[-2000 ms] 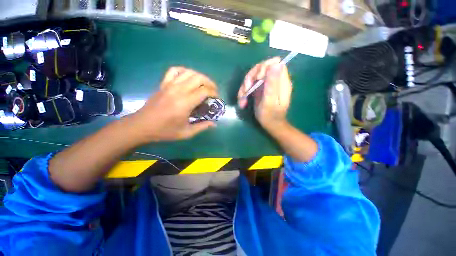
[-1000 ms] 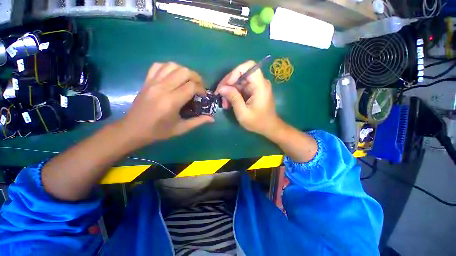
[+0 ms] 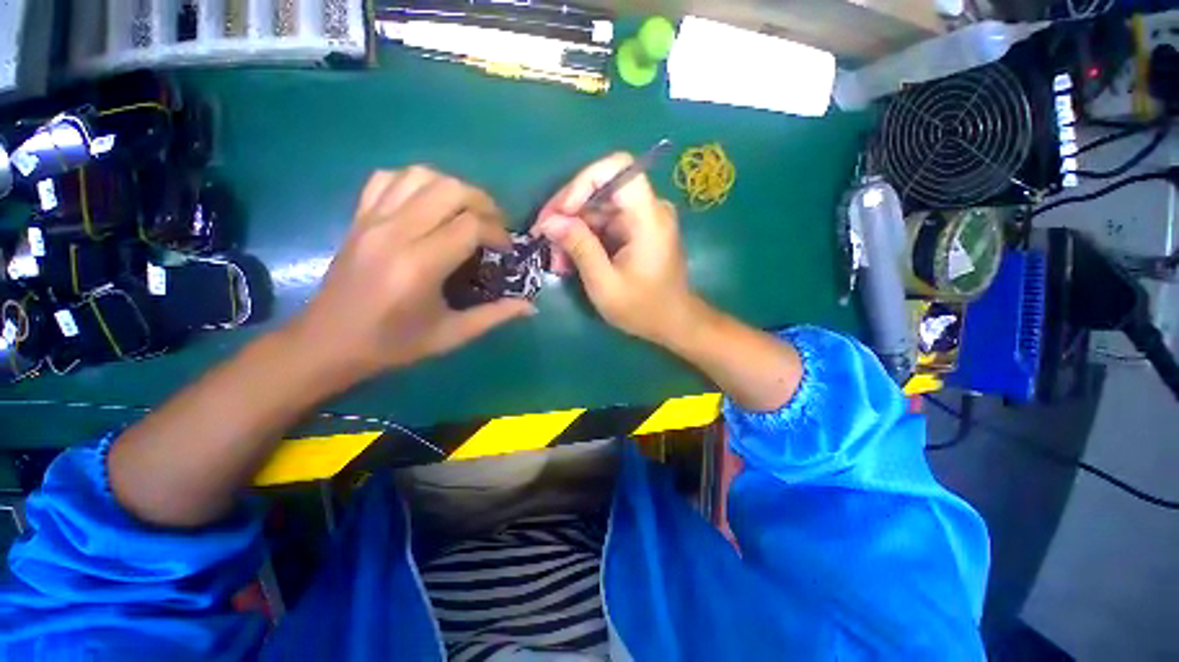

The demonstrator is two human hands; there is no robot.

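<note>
My left hand holds the watch-like unit between thumb and fingers, above the green mat. The unit's black and silver round face shows; its left side is hidden by my fingers. My right hand grips thin dark tweezers like a pen. Their rear end points up and right. Their tips are at the unit's right edge, where my fingertips partly hide them. Whether the tips grip any part is too small to tell.
Waiting black units with white tags are piled left. A parts tray and slim tools lie at the back. Rubber bands lie right of my right hand. A fan, grey cylinder, reel and blue box stand right.
My right hand has come left and down from beside the unit, bringing the tweezers to its edge. My left hand still holds the unit. The whole view has also shifted a little.
</note>
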